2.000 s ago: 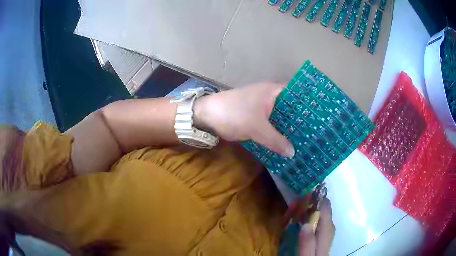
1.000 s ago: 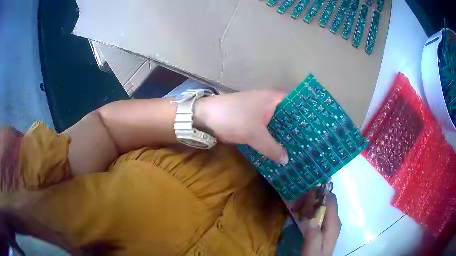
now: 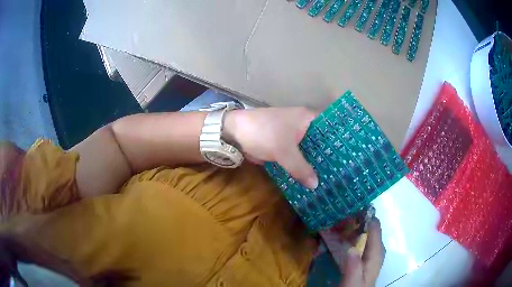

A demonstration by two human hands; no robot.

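My left hand [image 3: 275, 137], with a pale watch on its wrist, is shut on a large green circuit board panel [image 3: 348, 160]. The thumb lies on the face with the small components; the other fingers are hidden behind the panel. The panel is tilted above my lap and the table edge. My right hand [image 3: 365, 255] holds side cutters [image 3: 362, 241] with yellowish handles. Their metal jaws are at the panel's lower edge, blurred and partly hidden, so I cannot tell if they touch it.
Single circuit boards [image 3: 387, 28] lie in rows on the cardboard sheet [image 3: 314, 67]. Red bubble wrap [image 3: 477, 190] lies on the white table [image 3: 407, 224] at the right. A round white tub [image 3: 481, 84] of green slivers stands at the far right. A cardboard box [image 3: 132, 73] is at the left.
The panel has moved down and slightly left in my left hand. My right hand and the cutters have shifted slightly right along the panel's lower edge.
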